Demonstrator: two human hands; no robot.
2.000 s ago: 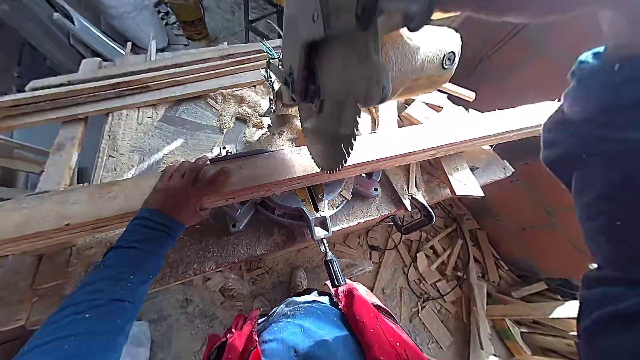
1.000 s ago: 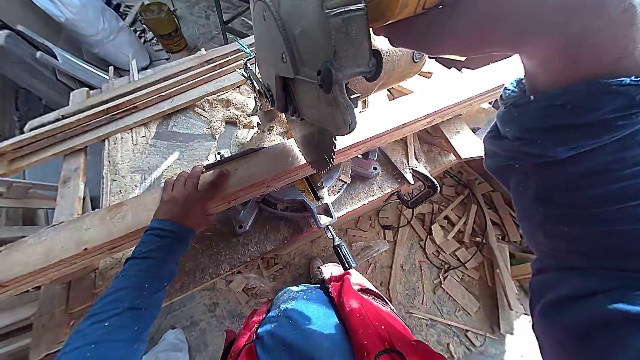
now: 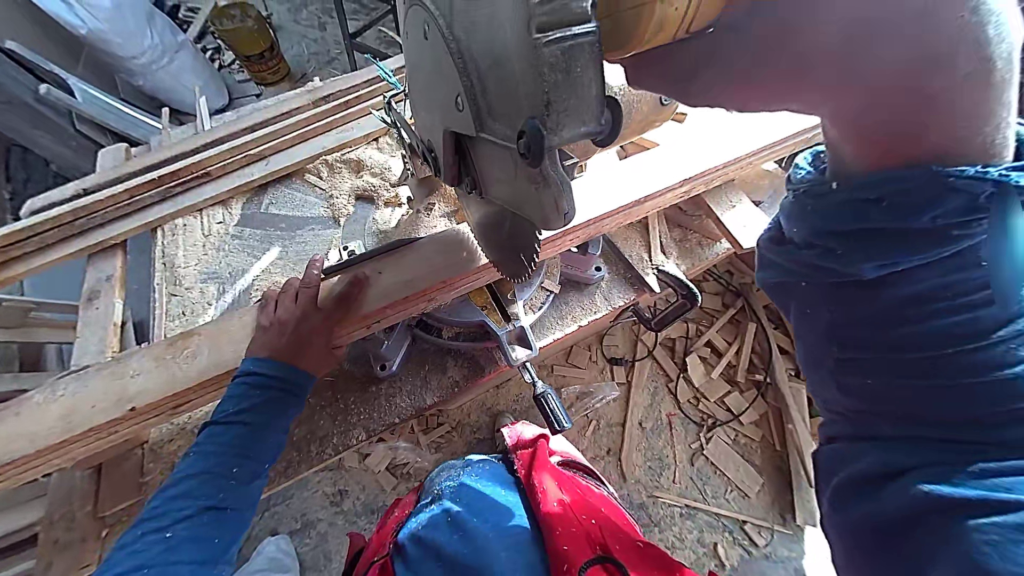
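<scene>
My left hand (image 3: pixel 302 320) lies on a stack of long wooden boards (image 3: pixel 184 356), pressing them beside the fence left of the blade. The circular blade (image 3: pixel 508 240) of a miter saw (image 3: pixel 504 104) stands at the near edge of the boards, partly under its metal guard. My right hand (image 3: pixel 720 88) reaches across the upper right to the yellow saw body; its fingers are out of sight, so its hold does not show. Below the boards, the saw's table ends in a lever with a black handle (image 3: pixel 552 408).
More long boards (image 3: pixel 200 172) lie behind on the left. A black clamp (image 3: pixel 672 300) sits at the bench's front edge. Wood offcuts (image 3: pixel 732 368) and a cable litter the floor at the right. Sawdust (image 3: pixel 360 172) covers the bench. A yellow container (image 3: pixel 250 44) stands at the back.
My right hand and forearm have come further into view at the upper right. My left hand remains on the boards. The saw head remains over them.
</scene>
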